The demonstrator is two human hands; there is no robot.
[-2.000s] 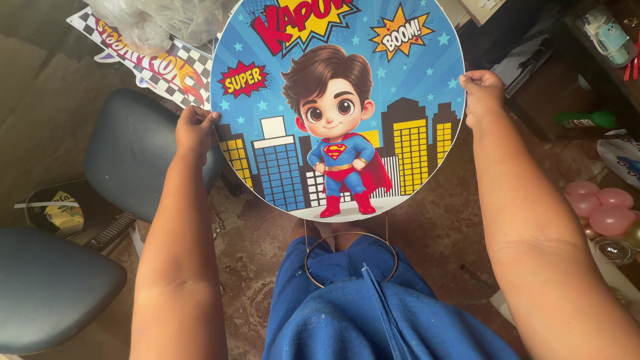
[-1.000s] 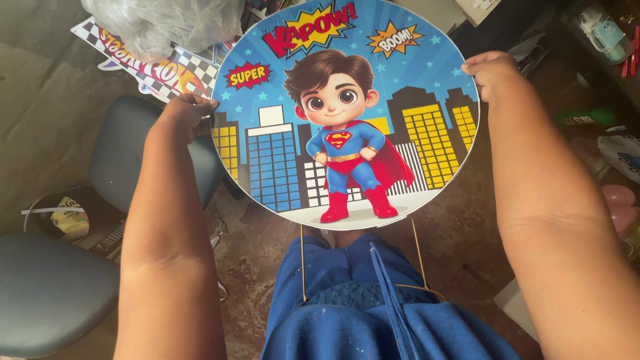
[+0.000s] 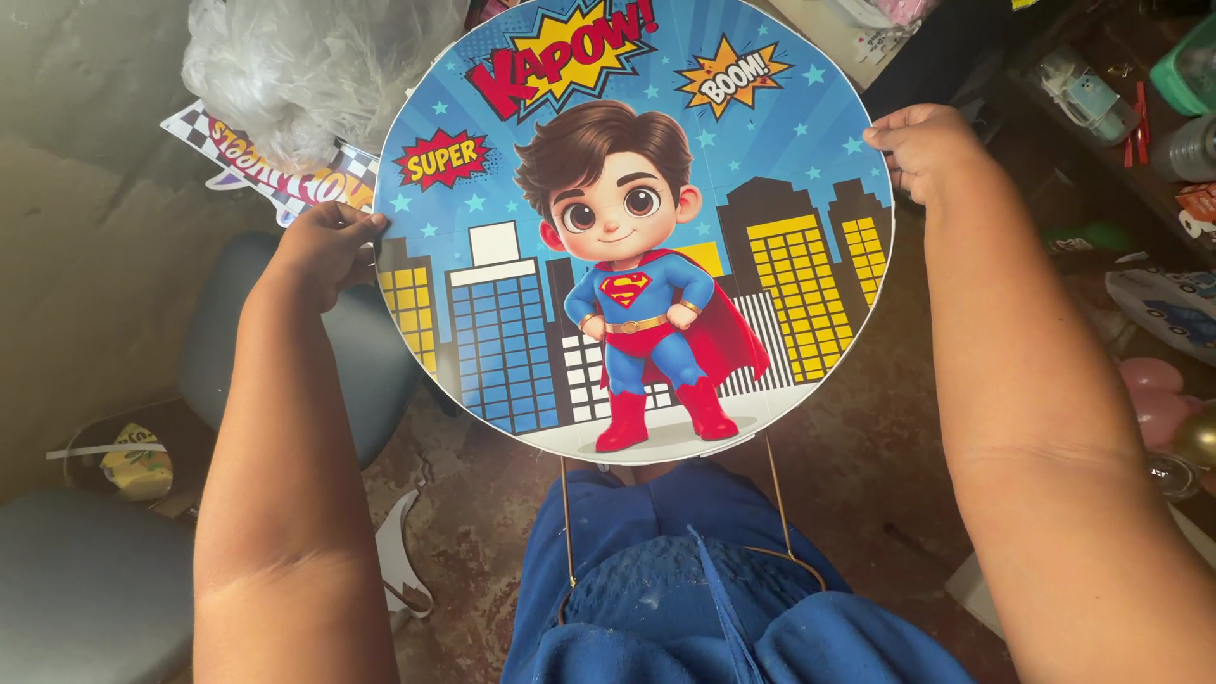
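A large round printed panel (image 3: 655, 237) with a cartoon superhero, a city skyline and comic bursts faces up in front of me. My left hand (image 3: 332, 242) pinches its left edge between thumb and fingers. On the upper right edge, my right hand (image 3: 917, 147) grips the rim the same way. Thin gold metal legs (image 3: 568, 522) run down from behind the panel to a curved bar over the blue clothing on my lap. How the legs join the panel is hidden behind it.
Two dark padded chairs (image 3: 228, 332) stand at the left. Clear plastic bags (image 3: 304, 66) and a checkered printed cutout (image 3: 256, 171) lie at the upper left. Pink balloons (image 3: 1154, 394) and a bottle (image 3: 1088, 95) are at the right. A white curved scrap (image 3: 399, 556) rests on the floor.
Compared with two seconds ago, the panel sits a little lower and farther right in view, and more of its top shows. Both hands have kept hold of its edges.
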